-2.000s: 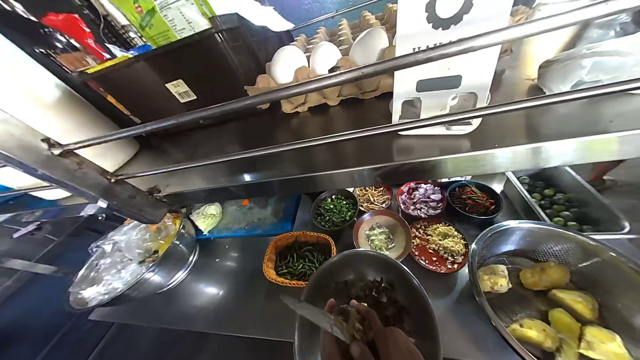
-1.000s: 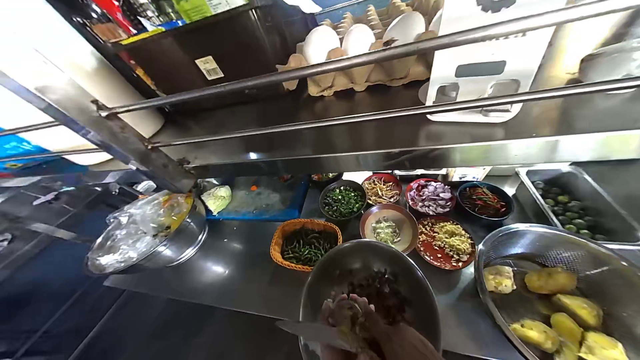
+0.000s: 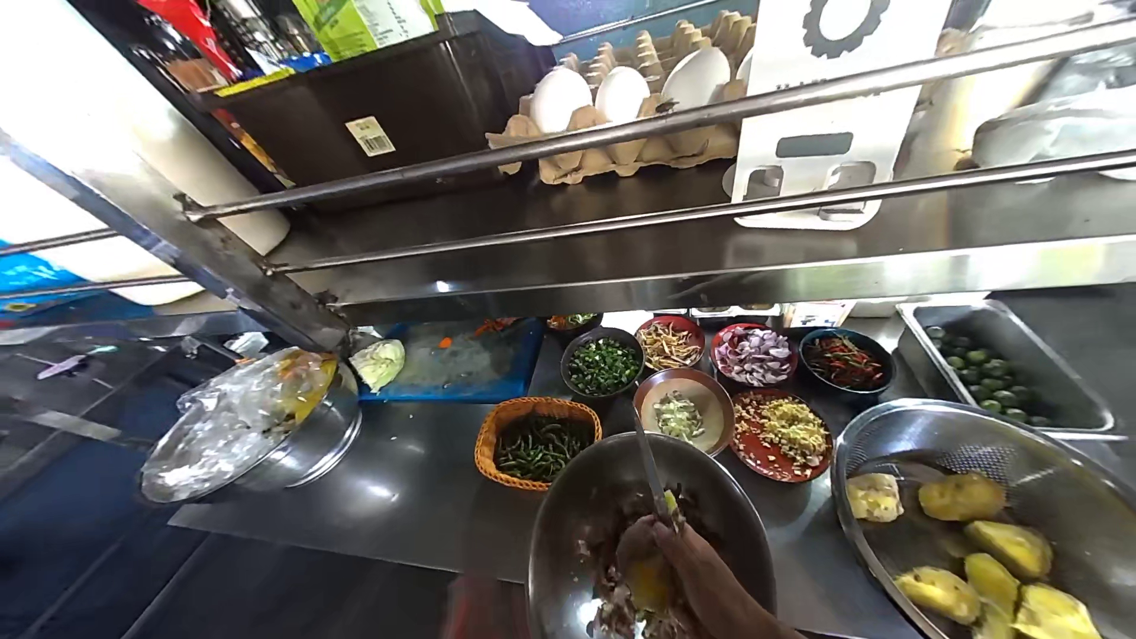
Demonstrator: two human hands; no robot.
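My right hand (image 3: 710,581) reaches from the lower right into a large steel bowl (image 3: 759,541) and grips a knife (image 3: 650,461), its blade pointing up and slightly left. A yellow peeled piece (image 3: 652,581), its kind unclear, lies against the fingers; the blur hides how it is held. Dark scraps, perhaps peelings, lie in the bowl. Left of the bowl, at the bottom edge, a blurred reddish shape (image 3: 484,608) may be my left hand; its fingers cannot be made out. To the right, a steel colander (image 3: 848,524) holds several yellow peeled pieces (image 3: 963,497).
Behind the bowl stand a basket of green chillies (image 3: 541,448) and dishes of chopped greens (image 3: 603,366), sliced shallots (image 3: 754,355) and red chillies (image 3: 848,362). A blue cutting board (image 3: 461,359) and a plastic-covered steel pot (image 3: 333,444) are left. A railed shelf (image 3: 532,293) overhangs the counter.
The knife blade has swung from pointing left to pointing up. Earlier the hands were close together in the bowl; now a blurred shape is left of it.
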